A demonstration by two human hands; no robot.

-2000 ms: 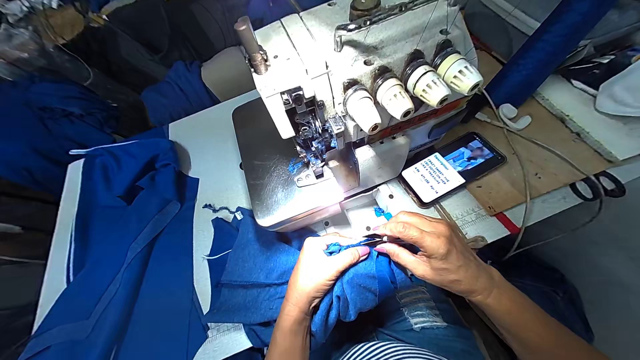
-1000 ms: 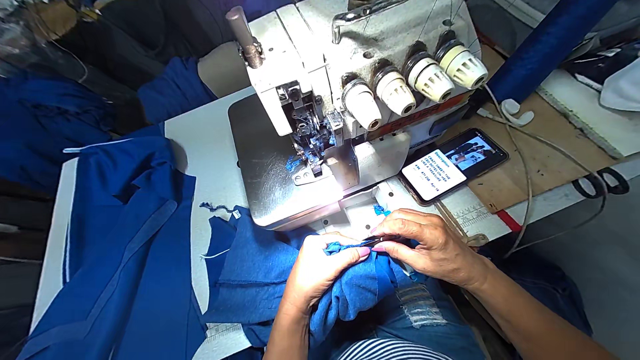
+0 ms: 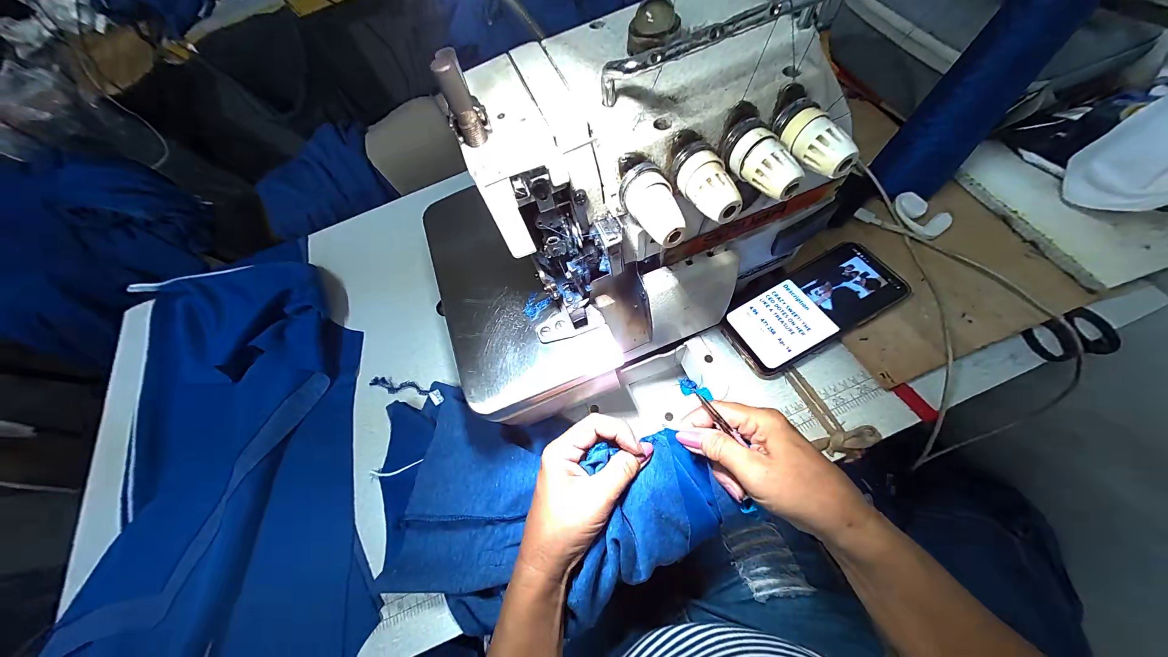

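My left hand (image 3: 589,493) pinches the edge of a blue fabric piece (image 3: 652,529) bunched over my lap and the table's front edge. Just to its right, my right hand (image 3: 776,465) holds a slim dark metal tool (image 3: 721,417), which looks like thread snips, and its fingers touch the same fabric. Blue thread scraps (image 3: 693,390) lie at the tool's tip. Behind both hands stands a white overlock sewing machine (image 3: 566,109), with blue thread at its presser foot (image 3: 568,324).
Blue cut fabric (image 3: 246,438) covers the table's left side. Right of the machine are a lit smartphone (image 3: 817,306), white earphones (image 3: 922,216) with a cable, black scissor handles (image 3: 1069,334) and a blue fabric roll (image 3: 967,100).
My hands were close together over the fabric edge; now they are apart, with my right hand shifted right and the dark tool pointing up toward the thread scraps.
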